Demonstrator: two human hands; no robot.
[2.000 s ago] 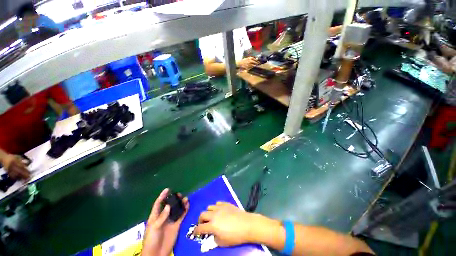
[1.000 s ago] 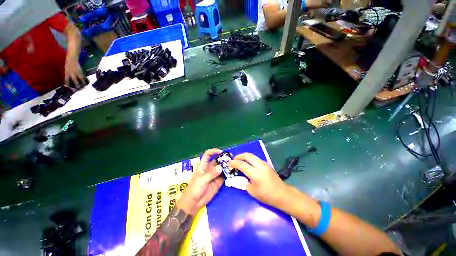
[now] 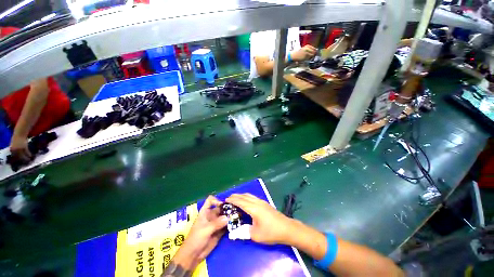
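A small black housing with a circuit board of pale and silver parts is held between my two hands above the blue-and-yellow carton sheet. My left hand grips it from the left with its fingertips. My right hand, with a blue wristband, has its fingers on its top and right side. A white piece shows under my right fingers. A black corded part lies beside the carton's right edge.
A blue tray and a white board with a heap of black parts stand across the line. A person's hand is at its left end. A black cable bundle lies beyond, and a metal post stands at right.
My hands have come together on the black housing, which my left hand earlier held apart from my right. The carton's printed panel shows more than in the oldest frame. The camera view has shifted.
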